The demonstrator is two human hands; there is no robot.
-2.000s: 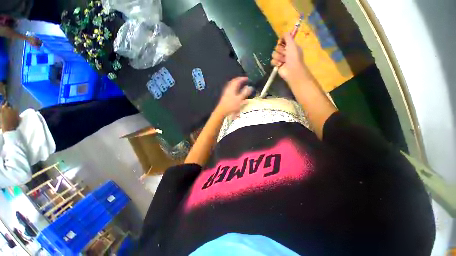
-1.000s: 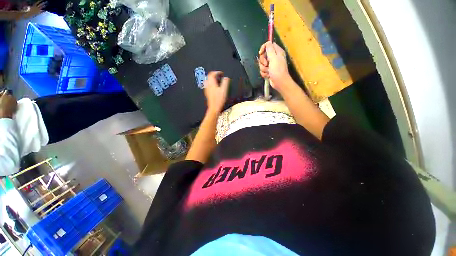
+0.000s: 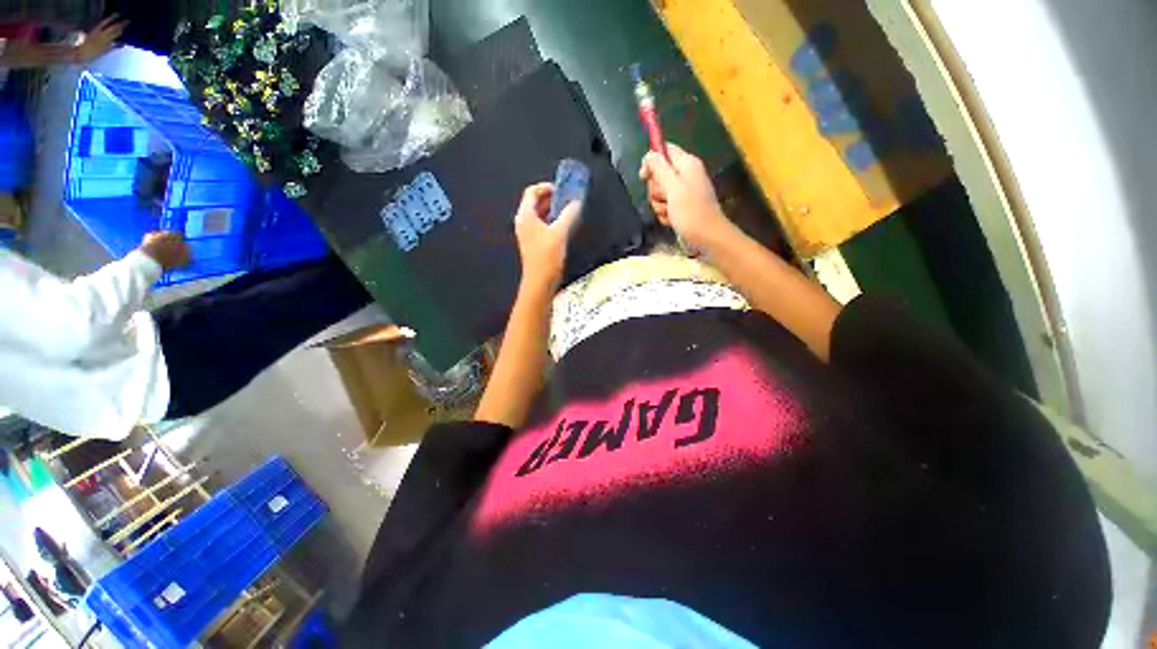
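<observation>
My left hand holds one blue moulded part between thumb and fingers above the black mat. My right hand is closed around a red-handled tool, whose thin bluish end points away from me. The tool and the part are apart. Several more blue moulded parts lie side by side on the mat, left of my left hand. The fine detail of the parts and the tool's tip is blurred.
Clear plastic bags and a heap of small green-yellow assemblies lie at the mat's far left. A yellow-orange tray is at right, bearing blue parts. A coworker in white stands left beside blue crates. An open cardboard box is below.
My left hand has picked up the single blue part that lay on the mat. The red-handled tool has swung left and lowered with my right hand. The coworker's arm has moved to the crate.
</observation>
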